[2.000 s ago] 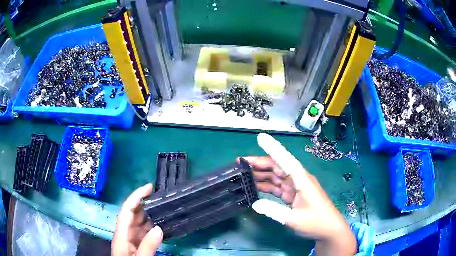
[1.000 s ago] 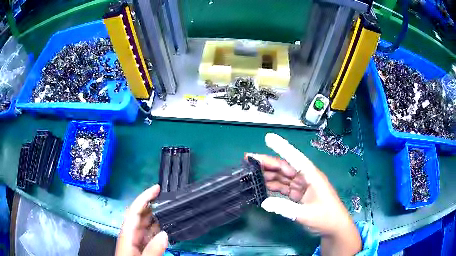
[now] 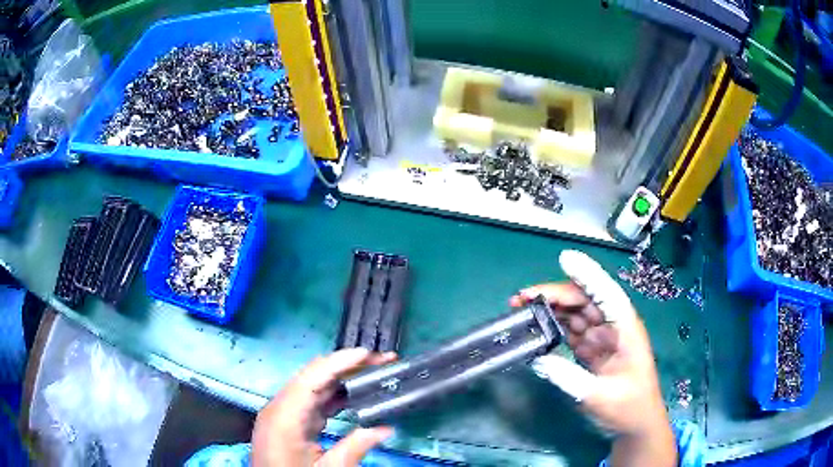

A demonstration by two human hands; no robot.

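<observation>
A black plastic housing is held tilted above the front of the bench, a flat, smoother face with small marks showing. My left hand grips its left end between thumb and fingers. My right hand is at its right end, with white covers on the thumb and index finger; its bare fingers touch behind that end. A second black housing lies on the green bench just behind my left hand, its channels running away from me.
The cream-yellow nest and a metal parts pile are on the white base plate. Blue bins stand on both sides, with small blue boxes. Several black housings lie at left. Loose parts lie near the green button.
The view has shifted, so the bench things appear further right. The held housing has been rolled from its open channels to a flatter face. Both hands stay at its ends.
</observation>
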